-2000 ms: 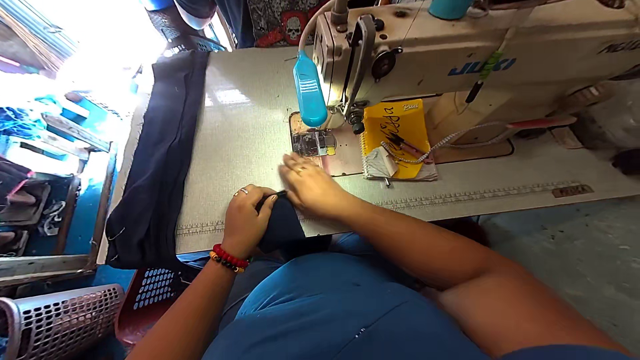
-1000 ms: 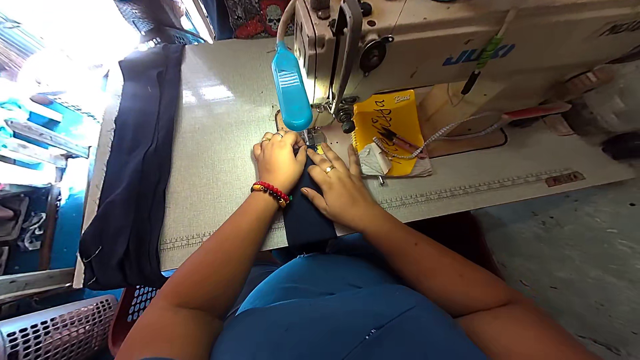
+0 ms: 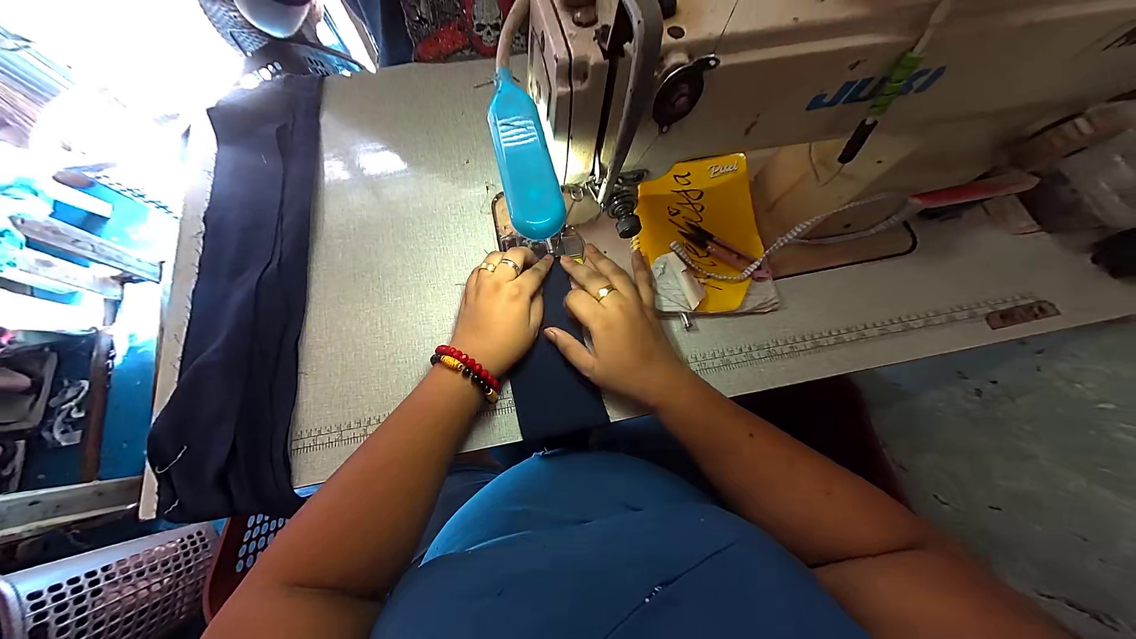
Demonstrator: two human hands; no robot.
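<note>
A strip of dark navy cloth point(image 3: 555, 390) runs from the table's front edge up to the needle area of a white Juki sewing machine point(image 3: 799, 80). My left hand point(image 3: 501, 311) presses on the cloth's left side, fingertips beside the presser foot point(image 3: 552, 247). On its right side lies my right hand point(image 3: 617, 324), fingers spread, index fingertip near the foot. Neither hand is closed round the cloth; both rest flat on it. A blue clip-on lamp point(image 3: 530, 169) hangs over the foot and hides part of the needle area.
Folded navy cloth point(image 3: 253, 266) lies along the table's left end. Right of the foot are a yellow packet point(image 3: 701, 213) bearing writing, a small white piece and a cord. A printed ruler strip point(image 3: 852, 337) follows the front edge. Plastic baskets point(image 3: 115, 577) stand below left.
Two seconds ago both hands were at the cloth near the front edge, left of the foot. By one second ago they had moved to the presser foot with the cloth, where they remain.
</note>
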